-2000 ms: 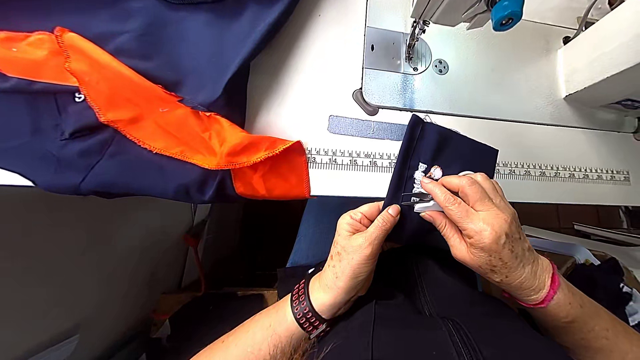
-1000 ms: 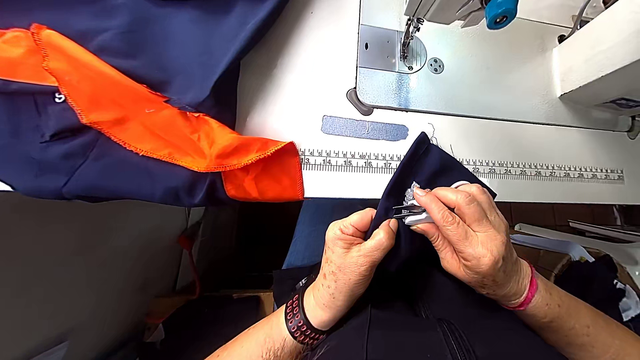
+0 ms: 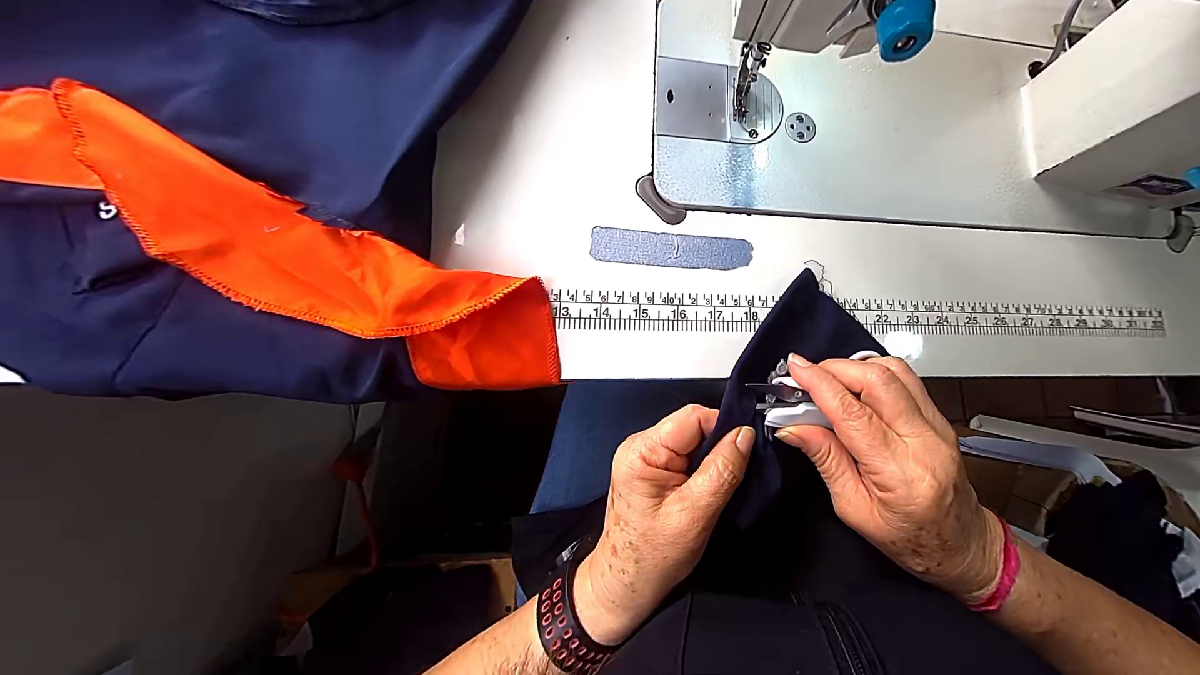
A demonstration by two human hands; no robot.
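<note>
Between thumb and fingers, my left hand [image 3: 666, 506] pinches the edge of a dark navy fabric piece [image 3: 806, 319], whose pointed corner lies over the table's front edge. My right hand [image 3: 881, 450] holds small white-handled thread snips [image 3: 792, 405] between thumb and fingers. The metal blades point left at the fabric fold, just above my left thumb. Whether they touch the cloth cannot be told. Some whitish material shows beside the blades. Loose threads stick out from the fabric's top corner. The fingers behind the cloth are partly hidden.
A sewing machine's needle and presser foot [image 3: 747, 84] stand at the top. A navy garment [image 3: 309, 103] with an orange panel [image 3: 253, 234] covers the left side. A measuring tape strip [image 3: 994, 321] runs along the table's front; a blue-grey patch [image 3: 670, 248] lies behind it.
The fabric's upper part has turned from a broad flap to a pointed corner, baring loose threads. Both hands stay close together on the cloth and snips.
</note>
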